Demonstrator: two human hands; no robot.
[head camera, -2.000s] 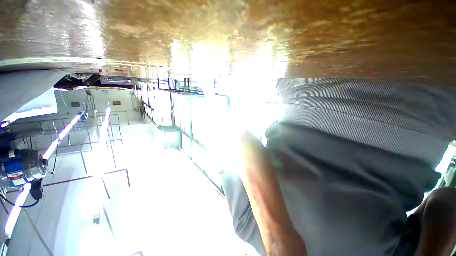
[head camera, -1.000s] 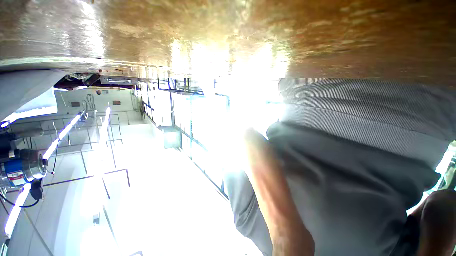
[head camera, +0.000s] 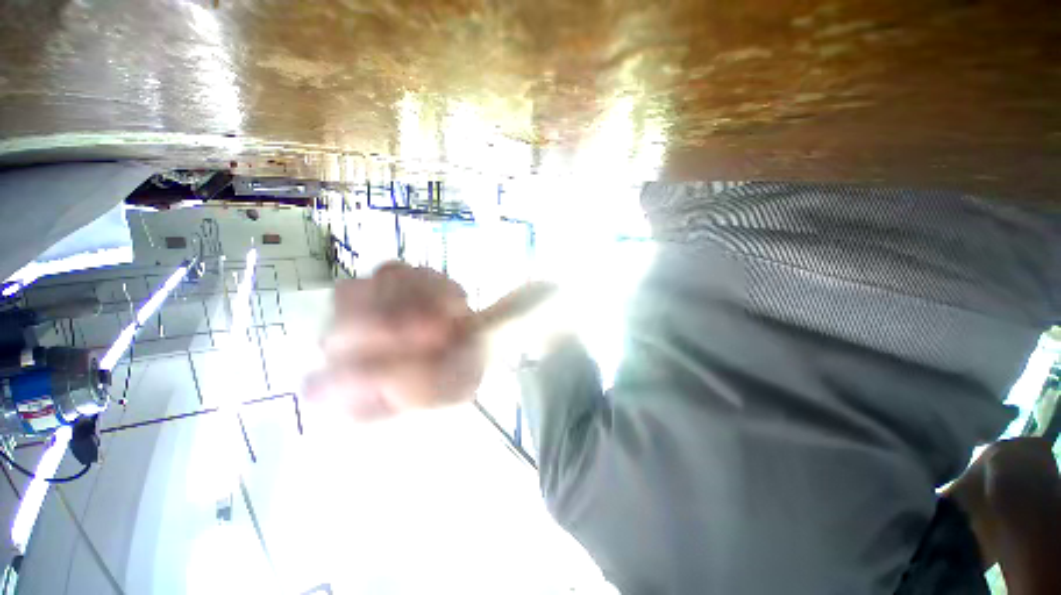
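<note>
Neither my left hand nor my right hand can be made out as my own. The picture is upside down or tilted. A shiny brown wooden surface (head camera: 768, 81) fills the top edge, very near the camera. A person in a grey shirt (head camera: 745, 430) is close on the right. That person's blurred hand (head camera: 401, 343) is raised at centre-left, fingers unclear; I cannot tell if it holds anything. Another bare arm part (head camera: 1024, 500) shows at the lower right edge.
A blue and silver machine part (head camera: 52, 393) with a black cable is at the left edge. Bright tube lights (head camera: 151, 312), thin frames and glaring windows are behind. A pale grey curved shape (head camera: 58, 215) lies at the upper left.
The person's bare forearm has left its place at lower centre, and the blurred hand now shows raised further left. The grey shirt and sleeve have shifted. The brown surface has not moved.
</note>
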